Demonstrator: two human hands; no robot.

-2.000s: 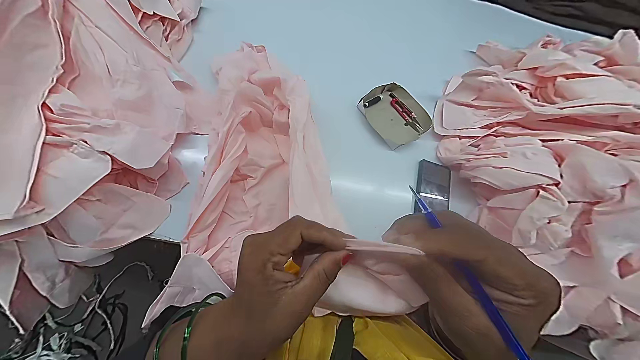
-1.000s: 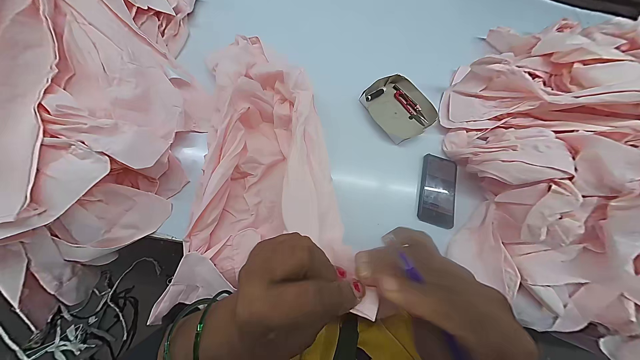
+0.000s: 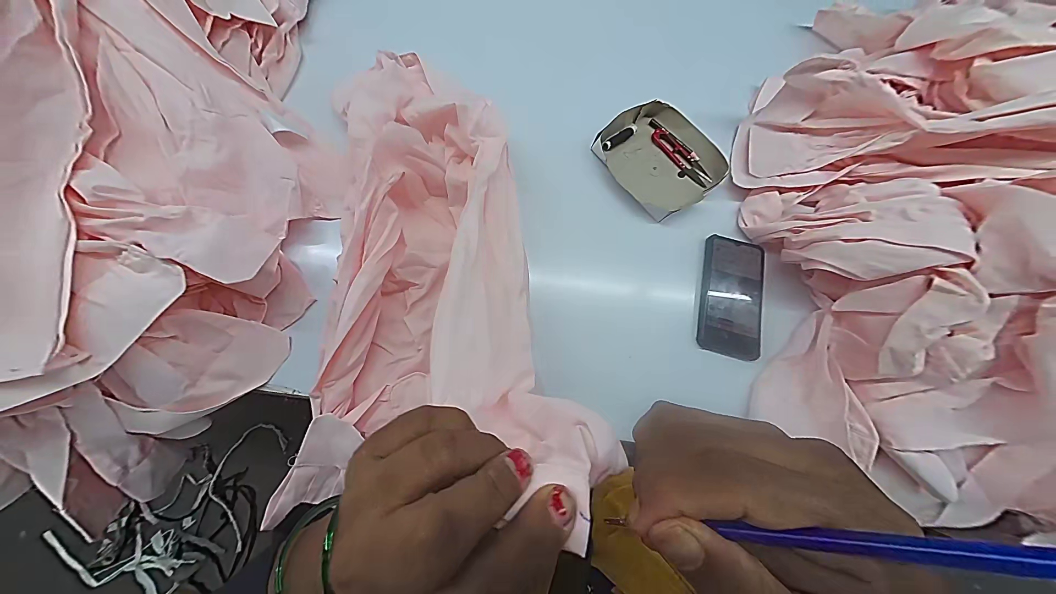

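A pale pink fabric garment piece [image 3: 487, 313] lies lengthwise on the white table, its near end drawn over the edge. My left hand [image 3: 454, 503], with green bangles at the wrist, pinches that near end between thumb and forefinger. A small dark mark shows on the cloth beside the thumb. My right hand [image 3: 759, 495] grips a blue pen [image 3: 866, 544], its tip pointing left, a short way right of the held cloth and apart from it.
Heaps of pink fabric pieces lie at left [image 3: 190, 181] and right [image 3: 891, 231]. A small open cardboard box [image 3: 660, 198] holds red thread snips and a black-capped item. Near it is a dark phone [image 3: 730, 297]. Thread and fabric scraps [image 3: 165, 528] are at lower left.
The right hand was at the cloth beside the left hand and is now apart from it, to the right. The phone, partly covered at first, is in full view.
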